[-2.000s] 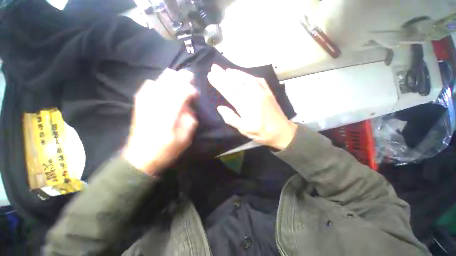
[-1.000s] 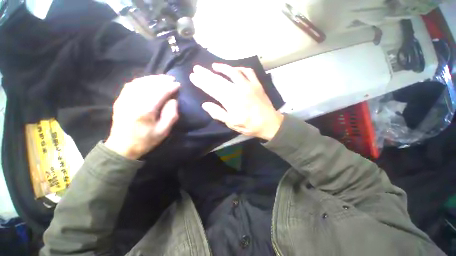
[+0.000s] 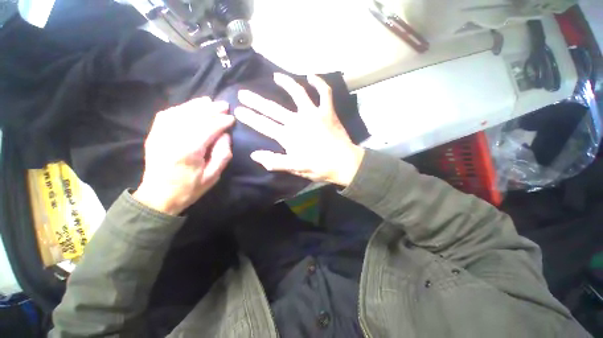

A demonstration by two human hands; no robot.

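Note:
A large dark garment body lies heaped left of the needle area and over the table edge. My left hand is closed with thumb and fingertips on the dark cloth. My right hand lies flat on a dark panel, fingers spread. The presser foot is a small bright metal part at the cloth just ahead of my hands. A ridged knob sits beside it on the machine head. The needle tip and the cloth under my palms are hidden.
Red-handled snips lie on the white machine bed. A black cable is at the right end. A red basket and a clear plastic bag are below right. Yellow tape on a carton shows at left.
My left hand has moved left and stopped blurring. My right hand has shifted left with the cloth, and its fingers have spread wider. The whole view has also shifted slightly.

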